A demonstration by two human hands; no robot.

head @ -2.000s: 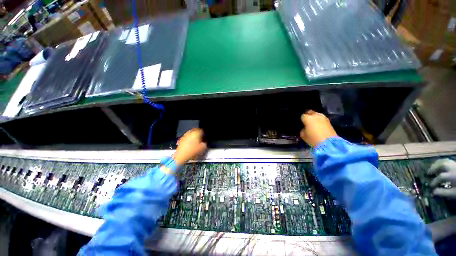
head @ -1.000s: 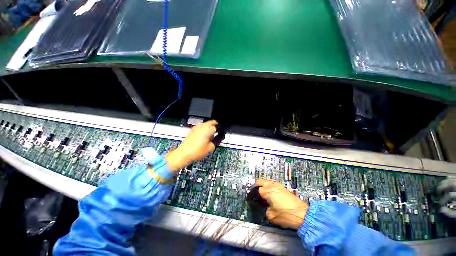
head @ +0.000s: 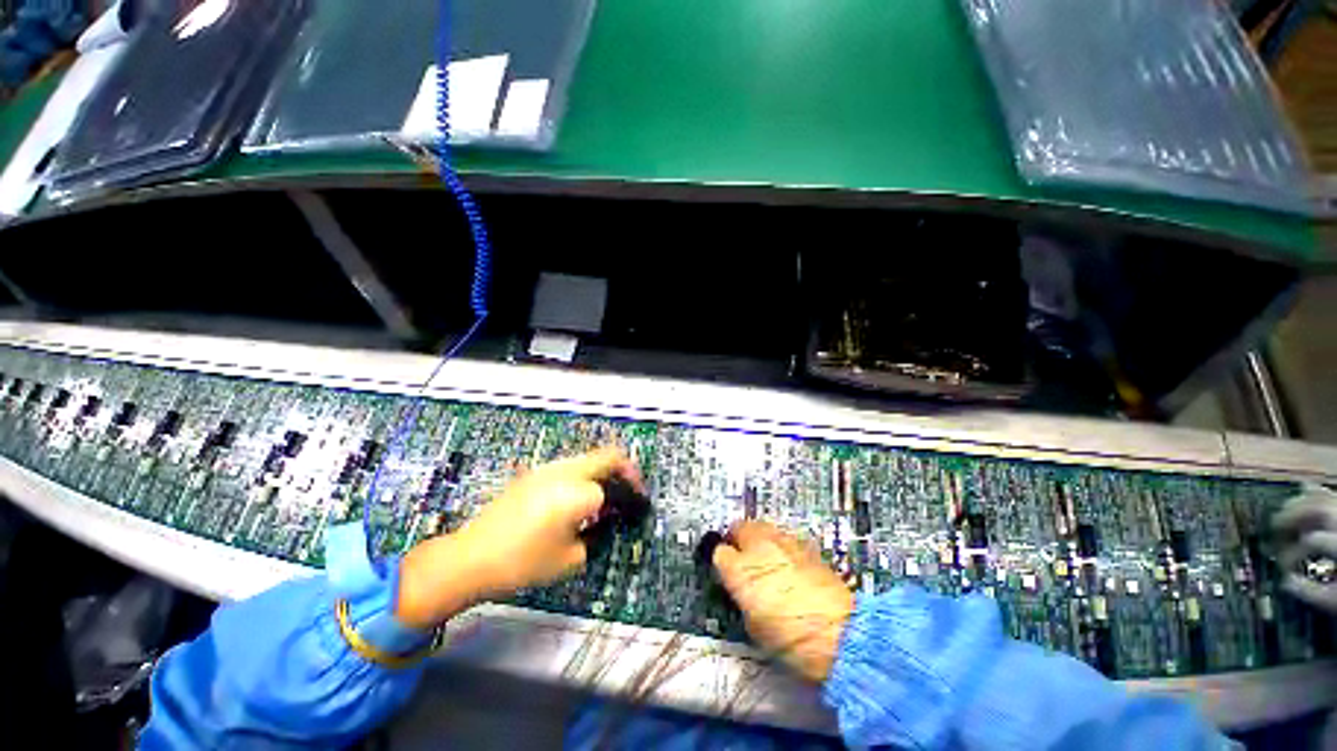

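Note:
A long row of green circuit boards lies on the conveyor in front of me. My left hand is over the middle of the row, with a black thing at its thumb and fingertips. My right hand is just to its right, with a smaller black thing at its fingertips. I cannot tell whether these are finger covers or held parts. The fingertips are partly hidden and blurred. A yellow-orange strap is round my left wrist.
A black parts bin with gold glints stands under the green-topped shelf. A grey card lies left of it. A blue coiled cord hangs down to my left. Another person's white-gloved hand is at the right edge.
My left hand has come down from the conveyor's far rail onto the boards. My right hand, earlier at the bin, then came to the boards and stays near the same spot.

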